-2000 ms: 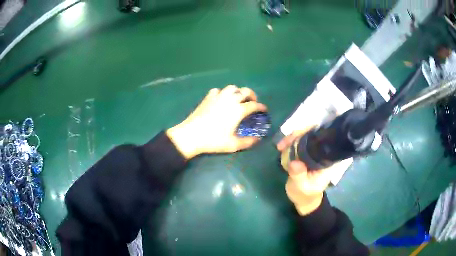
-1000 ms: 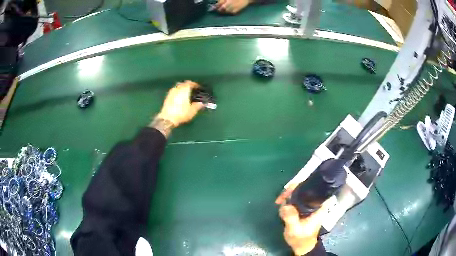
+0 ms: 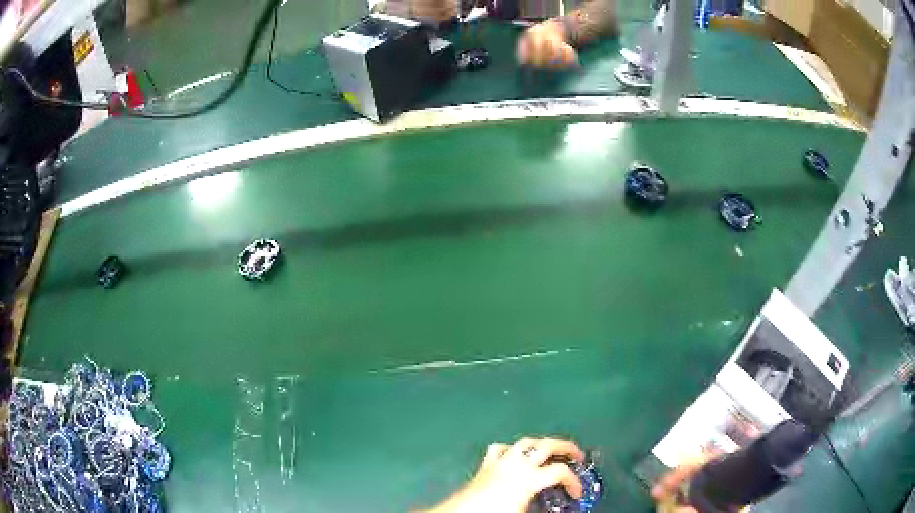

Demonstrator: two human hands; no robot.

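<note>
My left hand [image 3: 522,476] is low in the centre, its fingers on a round circuit-board assembly [image 3: 588,485] with a dark and blue face, on the green surface. The lower part of the hand and the wrist are cut off by the bottom edge. My right hand [image 3: 679,483] is at the bottom right, partly hidden and blurred, around the lower end of a black electric screwdriver [image 3: 752,467]. The screwdriver leans over beside the white screw feeder [image 3: 714,413]. Its tip cannot be made out.
Dark round units lie on the belt: one silvery unit [image 3: 260,260] at left, others [image 3: 645,186] at right. A pile of boards with wires [image 3: 85,441] is at lower left. Beyond the pale rail [image 3: 301,140] are a dark box [image 3: 376,65] and another person's hand [image 3: 548,46]. A grey post [image 3: 853,220] stands at right.
My left hand has come back from the belt to the near centre and is now on a blue-faced unit. A silvery unit lies on the belt at left. The view has shifted.
</note>
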